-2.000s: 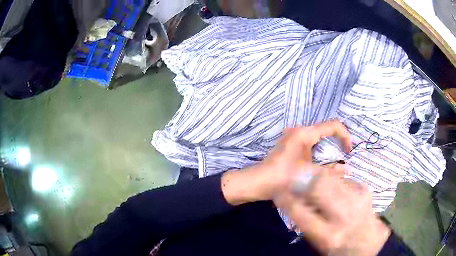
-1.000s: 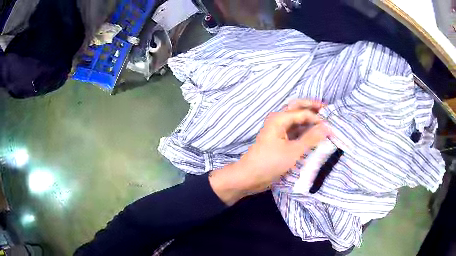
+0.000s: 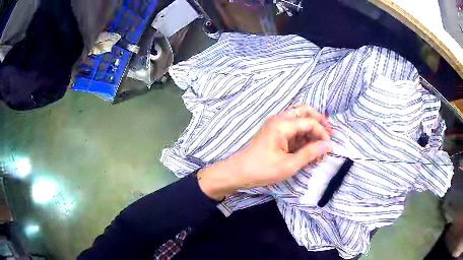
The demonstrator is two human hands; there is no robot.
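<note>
A white shirt [image 3: 243, 106] with blue-grey stripes lies bunched over my lap. My left hand [image 3: 289, 144], bare, is near its middle, thumb and fingers pinched on the cloth; the exact grip is hidden. Just right of and below the fingertips are a white patch [image 3: 313, 187] and a narrow black strip [image 3: 335, 183] along its right edge. A fine dark thread [image 3: 391, 162] runs straight from beside my left thumb across the stripes to the right edge. A dark, brownish shape, cut off at the lower right edge, may be my right hand or wrist; its fingers are not visible.
A white-topped table's curved edge [image 3: 424, 33] is at the upper right. A blue plastic crate [image 3: 101, 71], clear plastic bags and a white tag [image 3: 175, 18] are at the upper left. Dark cloth [image 3: 38, 61] hangs at the far left above the green floor [image 3: 106, 147].
My right hand has left the cloth toward the right, out of clear view. The loose, curled thread now runs straight to the right. The black strip and white patch are uncovered. My left hand stays pinched.
</note>
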